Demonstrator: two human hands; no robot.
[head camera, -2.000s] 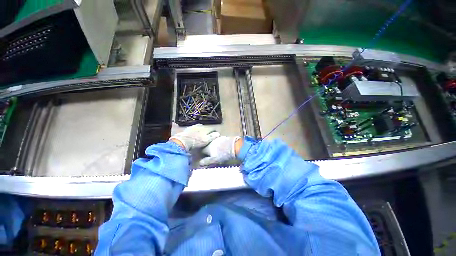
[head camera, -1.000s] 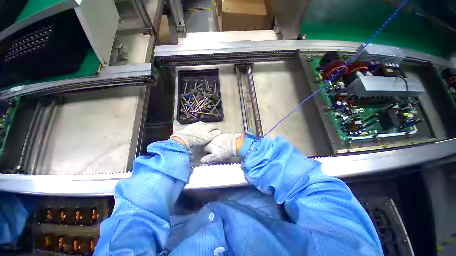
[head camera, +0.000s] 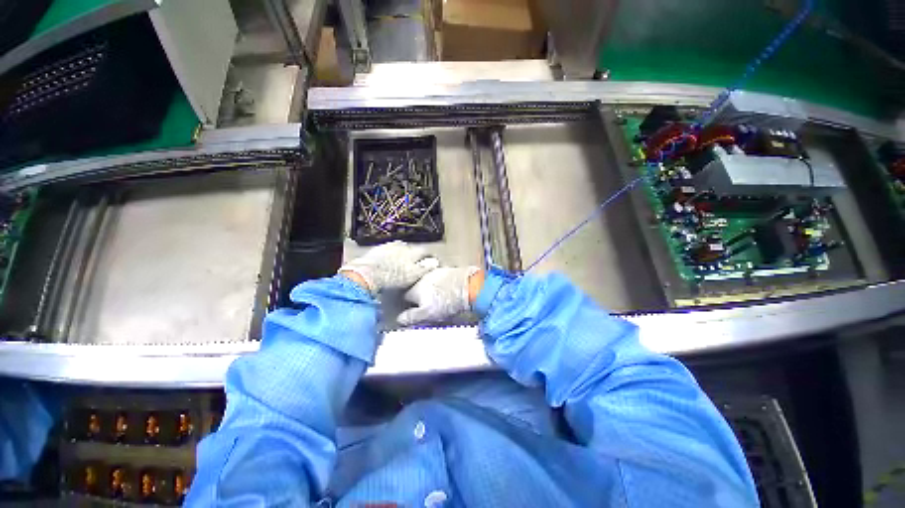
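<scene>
My left hand (head camera: 390, 266), in a white knit glove, rests on the metal plate just below the pin box. My right hand (head camera: 439, 296), also gloved, lies beside it with the fingertips of both hands meeting. I see nothing held in either hand; the undersides are hidden. The black pin box (head camera: 398, 237) lies flat in front of my hands and holds a jumble of thin metal pins (head camera: 397, 198). A green circuit board (head camera: 710, 260) with a silver heatsink bar (head camera: 759, 174) and red-brown chokes sits in its carrier (head camera: 650, 260) to the right.
The silver conveyor rail (head camera: 695, 334) runs between my body and the plates. A blue wrist strap cord (head camera: 587, 220) stretches from my right cuff to the upper right. Blister trays with copper-orange coils (head camera: 124, 454) lie at lower left. A carton (head camera: 488, 30) stands beyond the far rail.
The circuit board and its carrier have shifted slightly to the right. My hands have stayed almost still beside the pin box.
</scene>
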